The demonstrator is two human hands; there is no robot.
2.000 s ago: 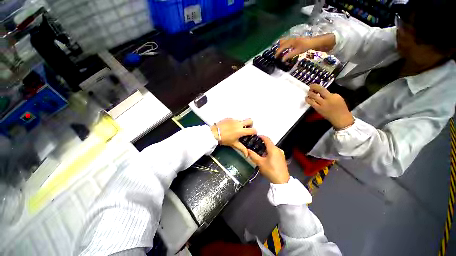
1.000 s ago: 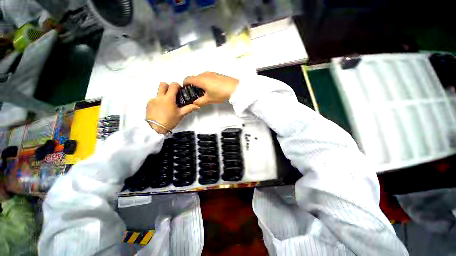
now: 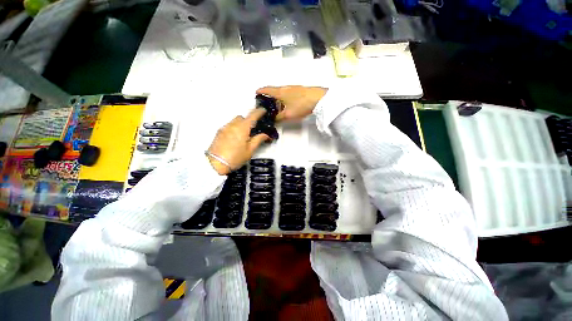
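My left hand (image 3: 235, 143), with a band at the wrist, and my right hand (image 3: 298, 102) are over the rear part of the white tray (image 3: 359, 204). Between them they hold a small group of glossy black housings (image 3: 266, 119); the fingers hide part of it. Several columns of black housings (image 3: 323, 197) lie along the tray's front. A short column of silver-marked housings (image 3: 154, 136) is at the tray's left. Tiny black parts (image 3: 342, 182) lie loose at its right end. My left sleeve covers some housings at the front left.
A yellow sheet (image 3: 117, 141) and a colourful printed sheet (image 3: 37, 182) with a few round black pieces lie to the left. Another white slotted tray (image 3: 511, 169) is on the right. A clear round container (image 3: 191, 44) and a pale yellow strip (image 3: 344, 61) are behind.
The view has swung from the neighbouring worker's side to my tray. Since one second ago, the held housings have gone from a compact stack to a longer, uneven group, and my left fingers have shifted over them.
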